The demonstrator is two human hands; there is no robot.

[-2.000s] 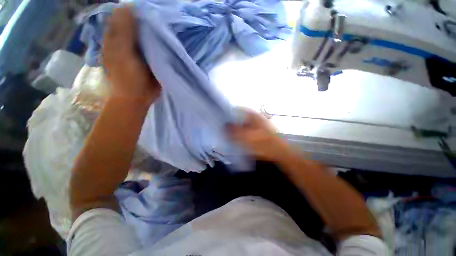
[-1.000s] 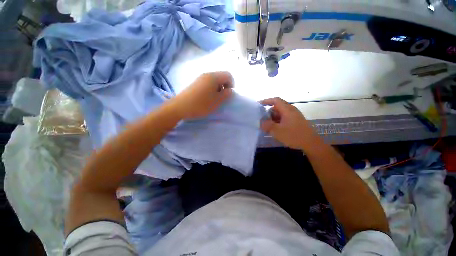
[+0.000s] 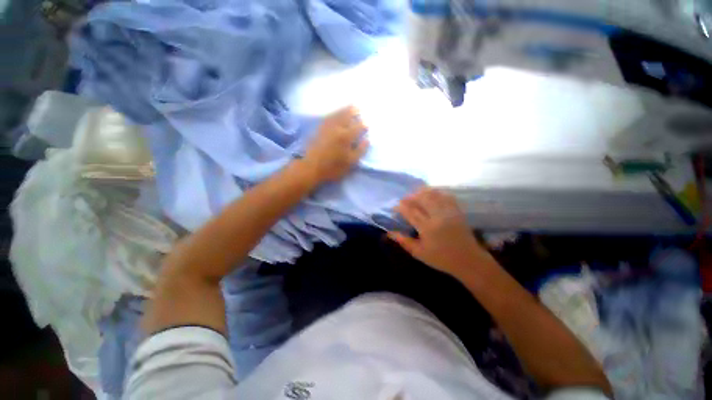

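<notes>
A large light blue garment heap lies left of the needle and hangs over the table's front edge, with a pleated or gathered lower edge. My left hand rests on the cloth with fingers bent; a fold seems held at the fingertips, though blur hides the grip. My right hand is at the cloth's right end by the table edge, thumb and fingers apart around the cloth's edge; whether it grips is unclear. The presser foot and needle area is behind and right of my hands, with no cloth visible under it.
The white sewing machine head spans the back right. A green-handled tool and snips lie at the table's right. White cloth is heaped at left beside a plastic-wrapped packet. Blue and white pieces lie low right.
The blue cloth's flat end, stretched between my hands a second ago, now lies lower and folded. My right hand has moved slightly down with fingers spread. The view has shifted and blurred.
</notes>
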